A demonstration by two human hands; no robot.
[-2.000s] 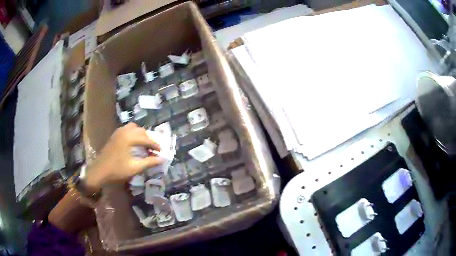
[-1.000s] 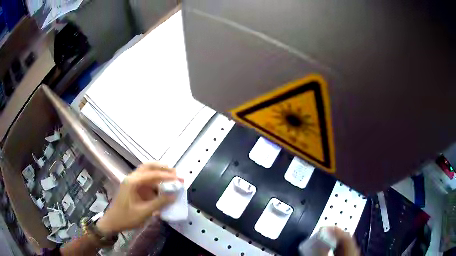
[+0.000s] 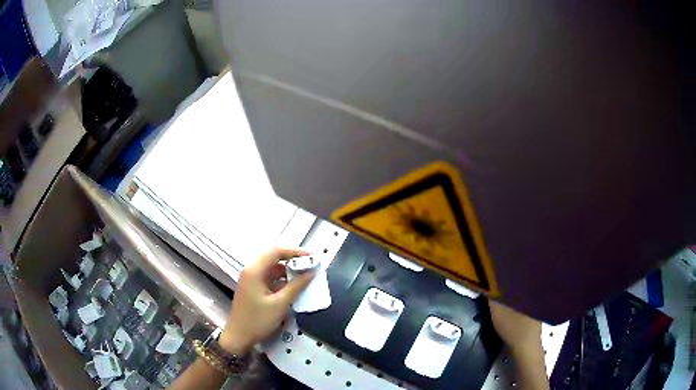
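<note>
My left hand (image 3: 263, 305) holds a white power adapter (image 3: 311, 293) upright, pins end up, at the left edge of the black marking fixture (image 3: 347, 263). Two adapters lie in the near pockets, one at the left (image 3: 374, 320) and one at the right (image 3: 433, 347). Two more show only in part at the back, under the grey laser head. My right hand (image 3: 513, 324) reaches over the right side of the fixture; its fingers are hidden behind the laser head, so what it holds cannot be seen.
The grey laser head (image 3: 473, 99) with a yellow warning triangle hangs low over the fixture. An open carton (image 3: 145, 255) of adapters stands at the left. A white paper stack (image 3: 206, 171) lies between. A steel ruler (image 3: 603, 327) lies at the right.
My left hand has moved slightly right, with its adapter now over the fixture's edge. My right hand, holding an adapter at the lower right before, has moved up behind the laser head.
</note>
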